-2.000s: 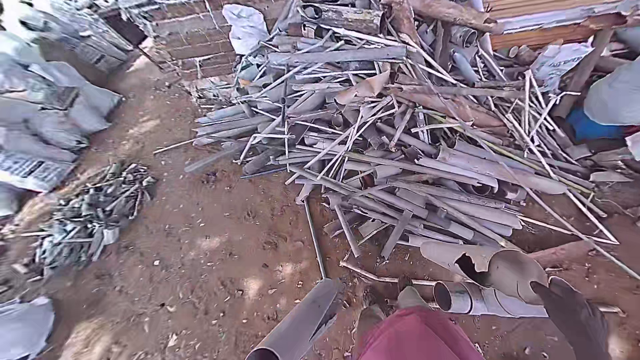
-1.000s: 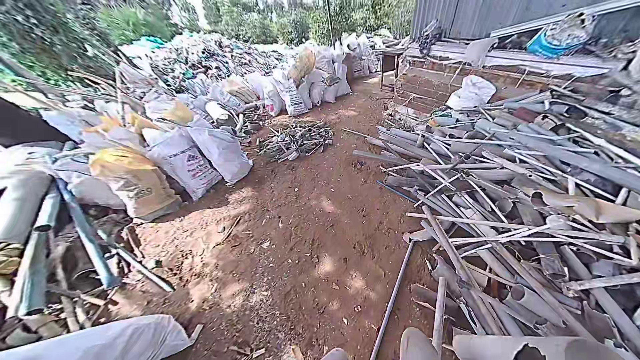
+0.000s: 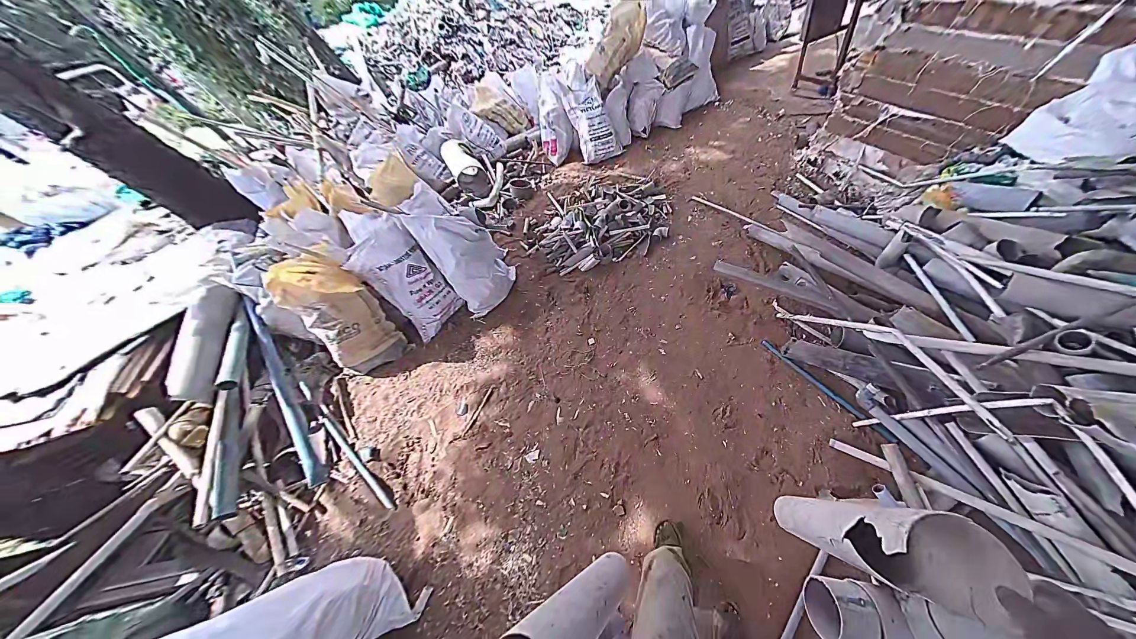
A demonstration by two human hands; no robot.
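At the bottom right edge, my right hand [image 3: 1052, 612] shows only in part, dark and blurred, against the near end of a wide grey plastic pipe [image 3: 816, 519] with a jagged hole in its wall. Shorter wide pipe pieces [image 3: 856, 612] lie close beneath that pipe. My left hand is out of view. Another wide grey pipe [image 3: 581, 590] rises from the bottom edge beside my leg [image 3: 666, 586]; what supports it is hidden.
Scrap pipes [image 3: 932, 346] are heaped on the right. A small pile of short pieces [image 3: 603, 222] sits ahead on the dirt ground [image 3: 603, 382]. Filled sacks [image 3: 408, 266] line the left, near more pipes [image 3: 288, 390] and a tree trunk [image 3: 133, 151]. A white sack [image 3: 311, 603] lies at bottom left.
The view has swung left from the pipe heap. The holed wide pipe, under my right hand two seconds ago, is still beside that hand and now sits at the lower right.
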